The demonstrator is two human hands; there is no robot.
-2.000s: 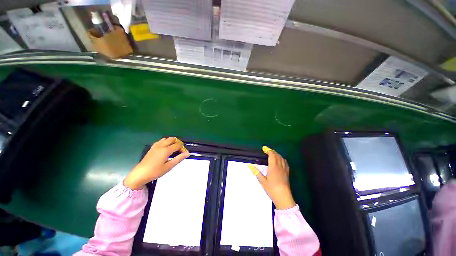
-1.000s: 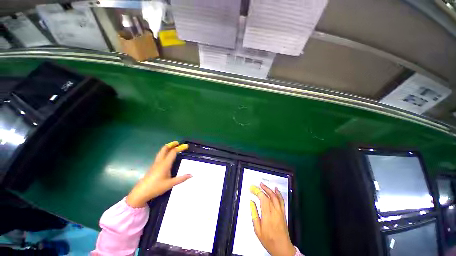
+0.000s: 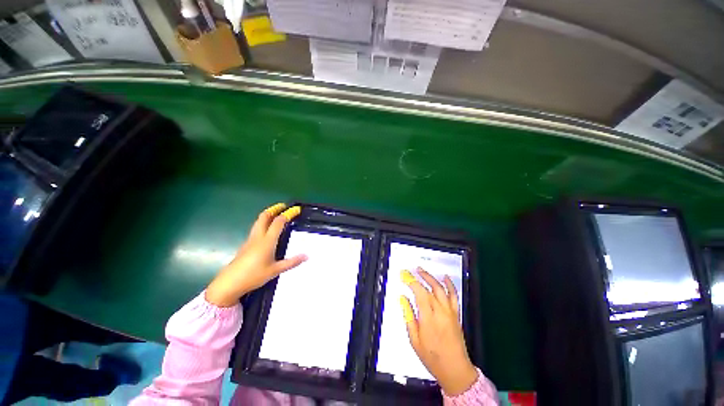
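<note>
Two tablets with lit white screens lie side by side in a black tray (image 3: pixel 369 309) in front of me. My left hand (image 3: pixel 258 258) rests at the upper left corner of the left tablet (image 3: pixel 313 305), two yellow-capped fingertips on the tray's top rim and the thumb over the screen. My right hand (image 3: pixel 435 329) lies over the right tablet (image 3: pixel 397 341), fingers spread on its screen, with yellow caps on two fingertips. My right hand covers part of that screen.
A tray stack with dark-screened tablets (image 3: pixel 59 131) stands at the left. Another stack, with grey glossy screens (image 3: pixel 647 262), stands at the right. A partition with paper sheets (image 3: pixel 373 67) and a brown pen box (image 3: pixel 210 49) runs behind the green bench (image 3: pixel 341 162). Dark-clothed legs show lower left.
Since the first frame my right hand has moved from the tray's upper right corner down onto the right screen. My left thumb has come over the left screen. The view has shifted.
</note>
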